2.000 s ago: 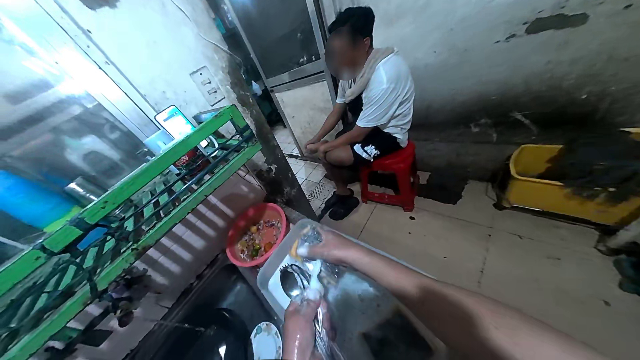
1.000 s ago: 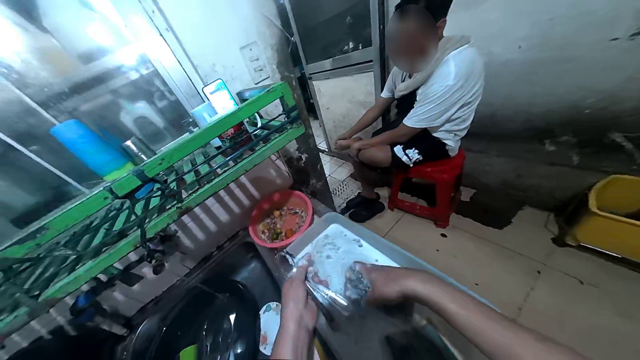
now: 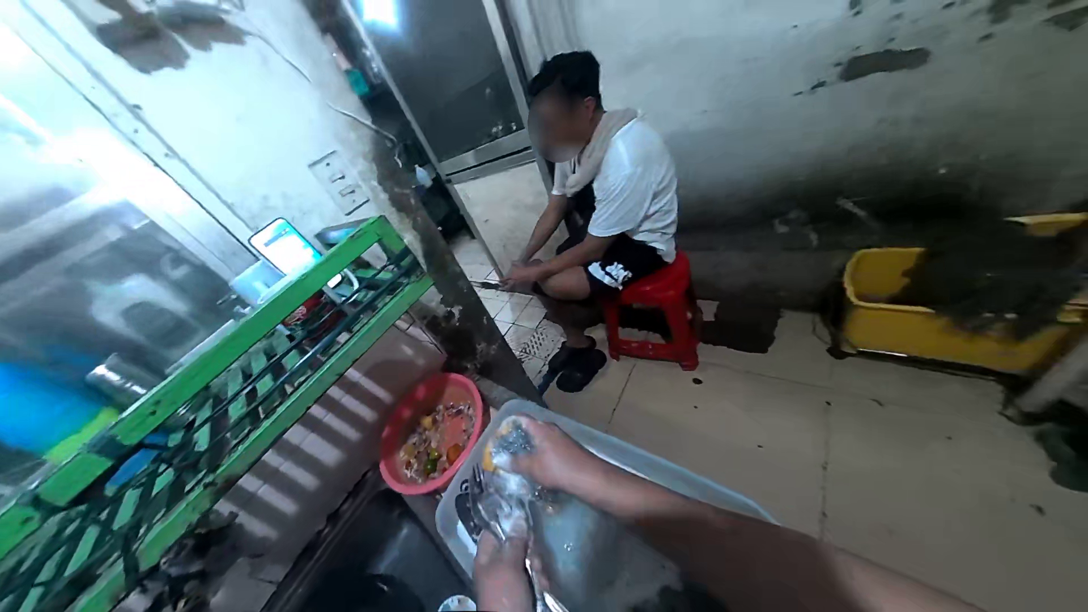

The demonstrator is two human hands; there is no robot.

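Observation:
My left hand (image 3: 508, 565) is closed around several metal forks and spoons (image 3: 493, 501), their heads pointing up and away from me. Just above and to the right, my right hand (image 3: 544, 455) grips a soapy scouring sponge (image 3: 510, 438) with some yellow showing, close against the cutlery. White suds cover the fingers and the metal. Both hands are over a translucent plastic tub (image 3: 646, 467) with cloudy water inside. How many pieces the left hand holds cannot be told.
A pink basin (image 3: 391, 463) of food scraps stands beyond the tub, beside a dark sink (image 3: 382, 552). A green rack (image 3: 187, 382) bears a phone (image 3: 285, 246). A person (image 3: 633, 187) sits on a red stool (image 3: 653, 297). At right is a yellow mop bucket (image 3: 943, 340).
My hands have come up from low in the tub, and the cutlery heads now show above my left hand. The view has swung to the right.

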